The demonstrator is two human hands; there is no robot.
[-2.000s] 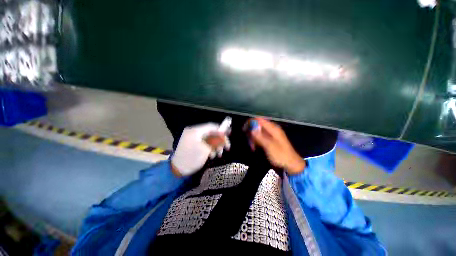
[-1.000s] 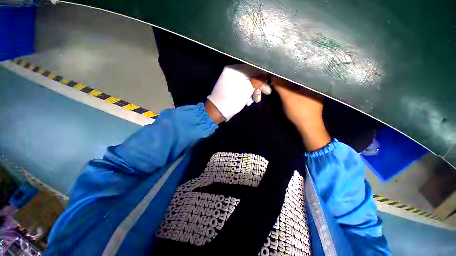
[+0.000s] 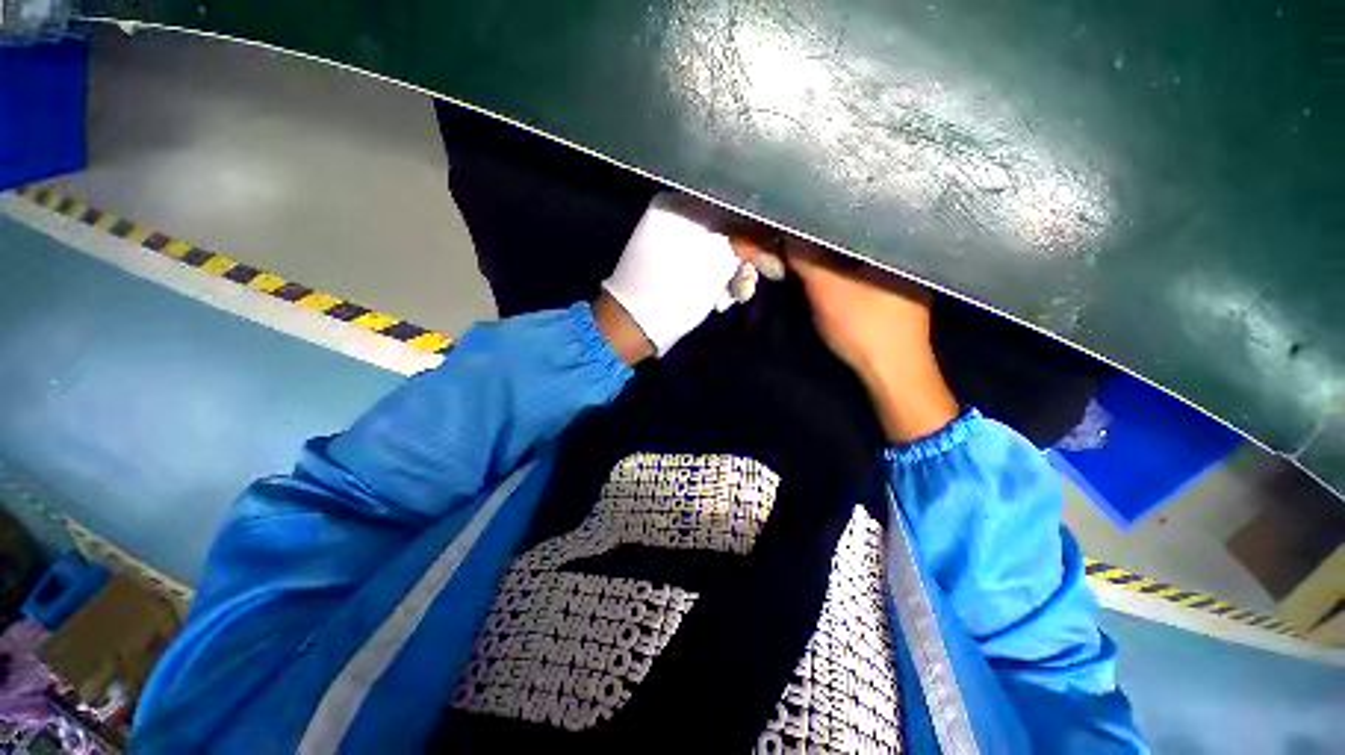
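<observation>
My left hand (image 3: 676, 276), in a white glove with partly bare fingertips, is just below the front edge of the dark-green bench top (image 3: 590, 74). Its fingers are curled. My bare right hand (image 3: 867, 313) is beside it on the right, its fingers partly under the bench edge. The fingertips of both hands meet or nearly meet. No held part can be made out; the bench edge and the fingers hide what is between them.
A blue bin (image 3: 1143, 447) is below the bench at the right, and another blue container (image 3: 42, 111) at the upper left. Yellow-black tape (image 3: 236, 270) crosses the floor. Boxes and mixed items (image 3: 111, 642) are at the lower left. A brown box (image 3: 1286, 538) is at the right.
Both hands have moved up from over the lap to the bench edge. The view has shifted, and the small white item earlier seen at the left fingertips no longer shows.
</observation>
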